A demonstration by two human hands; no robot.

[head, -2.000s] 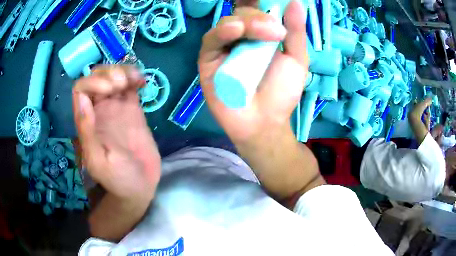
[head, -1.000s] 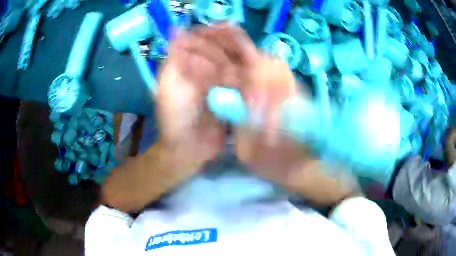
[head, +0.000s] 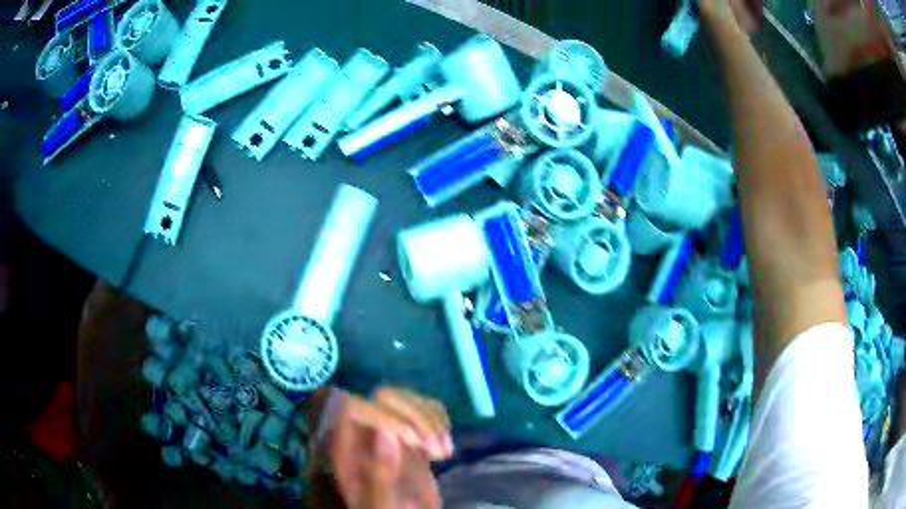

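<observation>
My left hand (head: 389, 447) is blurred at the bottom edge, fingers loosely curled, with nothing seen in it. My right arm reaches to the top right; my right hand (head: 730, 12) is cut off by the top edge. A small light blue piece (head: 679, 32) shows beside it; I cannot tell if it is held. A closed fan (head: 336, 254) lies on the dark bench (head: 248, 214), its grille towards me. Right of it lie fan half-assemblies (head: 515, 260) with blue batteries showing. Several loose handle covers (head: 181, 174) lie at the back left.
A carton (head: 109, 348) of light blue fans (head: 224, 408) stands below the bench at left. More half-assemblies (head: 668, 338) are heaped at right, beside my right arm. A pale rail (head: 556, 45) runs behind. Another person's arm (head: 854, 50) shows at top right.
My hands, together around a light blue piece a second ago, are now apart. My right arm has stretched far up and right; my left hand is low. The view has shifted, showing more handle covers.
</observation>
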